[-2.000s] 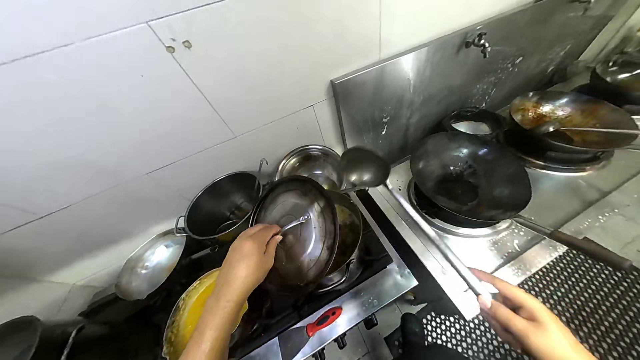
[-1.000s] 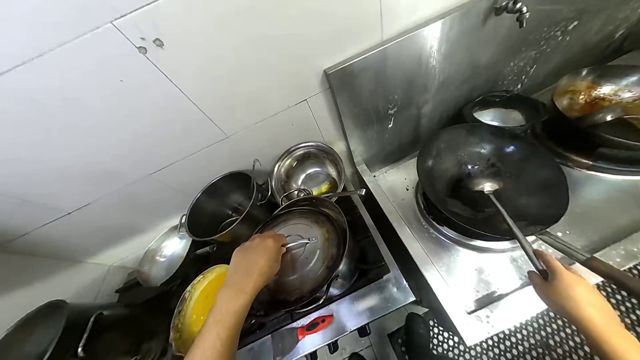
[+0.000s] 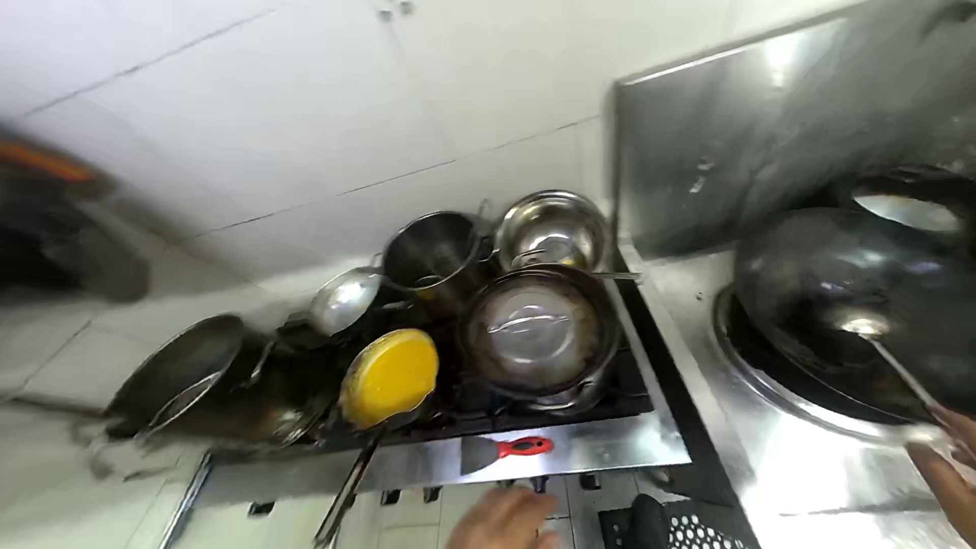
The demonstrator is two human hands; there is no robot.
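My left hand (image 3: 505,520) is blurred at the bottom edge, below the stove front; its fingers look curled and I cannot tell whether they are closed. Nearest it lies a scraper with a red handle (image 3: 524,446) on the steel ledge. My right hand (image 3: 949,465), at the right edge, grips the handle of a metal ladle (image 3: 865,324), whose bowl is inside the large black wok (image 3: 808,305). The wok looks tilted over its burner ring. A metal lid (image 3: 534,332) with a loop handle covers a pot on the stove. A pan (image 3: 387,377) holds something yellow.
Behind stand a deep pot (image 3: 431,248) and a steel bowl (image 3: 553,225). A shiny metal ladle or lid (image 3: 345,300) and dark pans (image 3: 179,366) are at left. The yellow-filled pan's handle (image 3: 349,488) juts past the stove front. A steel splashback (image 3: 686,152) rises at right.
My left hand has let go of the lid and moved down to the stove front. The ladle, earlier held above the stove, is in the wok. The view has swung left.
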